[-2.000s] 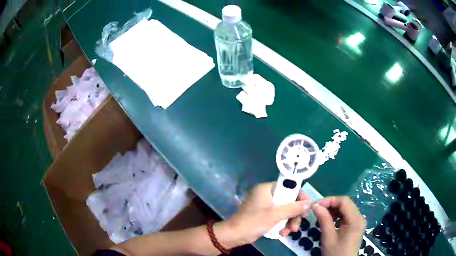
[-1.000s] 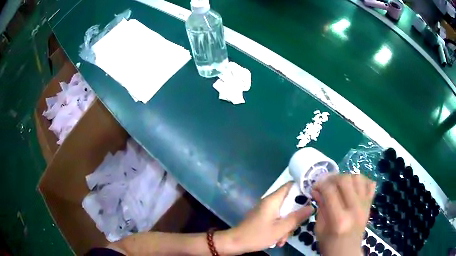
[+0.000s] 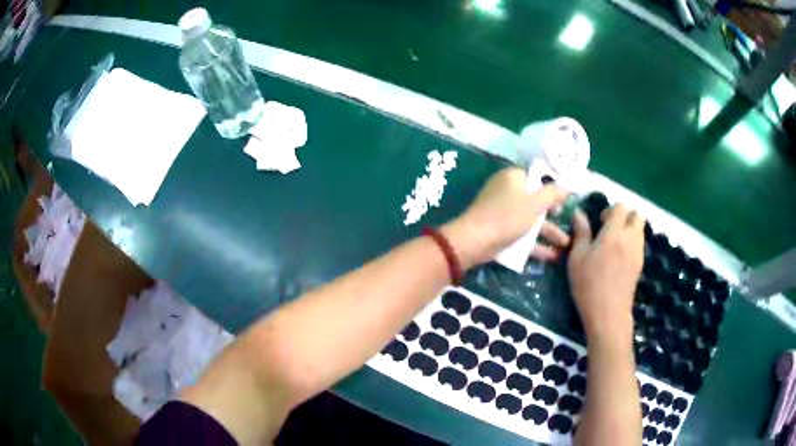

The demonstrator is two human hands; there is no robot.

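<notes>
My left hand [image 3: 515, 213] grips the white handheld fan [image 3: 563, 146] by its handle, with the round spoked head up near the pale strip. My right hand [image 3: 607, 257] is at the near left part of the block of black round caps [image 3: 685, 300], its fingertips among the caps. What its fingers touch or hold is hidden. The white sheet with rows of black notched stickers [image 3: 489, 353] lies nearest me, partly under my right forearm. A crinkled clear film [image 3: 515, 292] lies between the sheet and my hands.
Small white parts [image 3: 429, 186] lie mid-table. A clear bottle [image 3: 223, 78] stands beside a crumpled white wad [image 3: 279, 137]. White sheets [image 3: 131, 131] are stacked at left. A carton [image 3: 83, 318] holds white bundles [image 3: 161, 348]. A pink item [image 3: 784, 396] is at the far right.
The view has swung right. My left hand has carried the fan away from me toward the pale strip. My right hand has left the fan head and moved to the black caps.
</notes>
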